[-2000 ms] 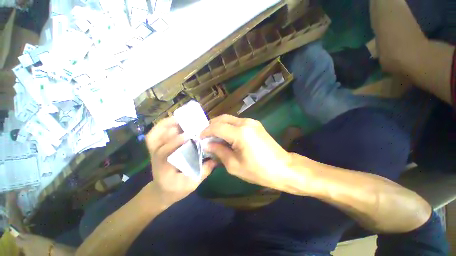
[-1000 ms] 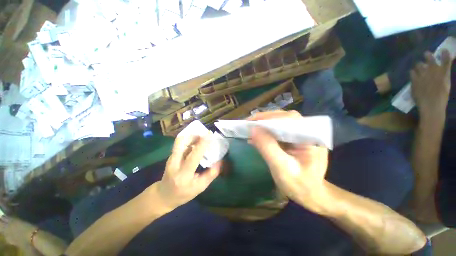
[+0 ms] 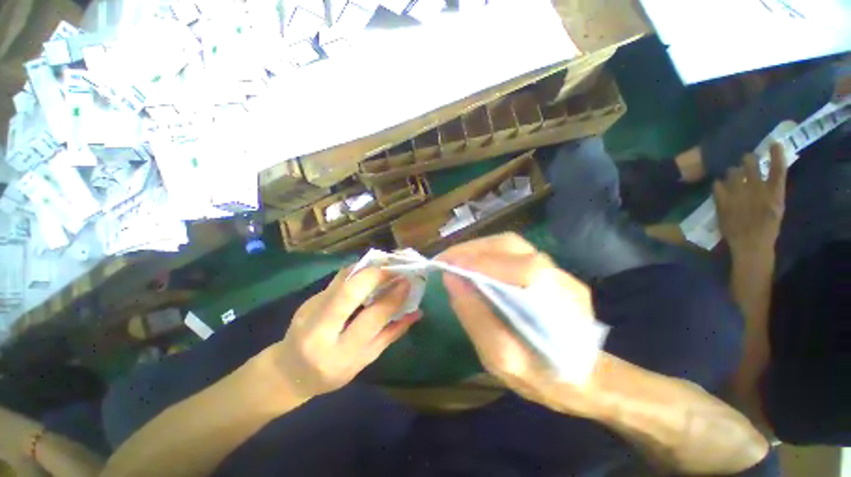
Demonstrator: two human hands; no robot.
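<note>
My left hand (image 3: 327, 331) holds a small white carton (image 3: 408, 291), mostly covered by its fingers, with its open flaps up. My right hand (image 3: 523, 317) pinches a white folded leaflet (image 3: 551, 331) between thumb and fingers. One end of the leaflet meets the carton's open end; the other end trails over my right palm and is blurred. Whether the leaflet's tip is inside the carton I cannot tell. Both hands are above my lap.
White cartons and leaflets (image 3: 112, 168) are heaped on the white table covering (image 3: 420, 84). Below its edge are a divider tray (image 3: 485, 140), a small parts tray (image 3: 345, 219) and a box with white pieces (image 3: 485, 205). At right, another person's hands hold a printed carton (image 3: 704, 222).
The leaflet showed flat and level in my right hand a second ago; now it slants down across the palm, its end at the carton. The other person's hands at right have moved.
</note>
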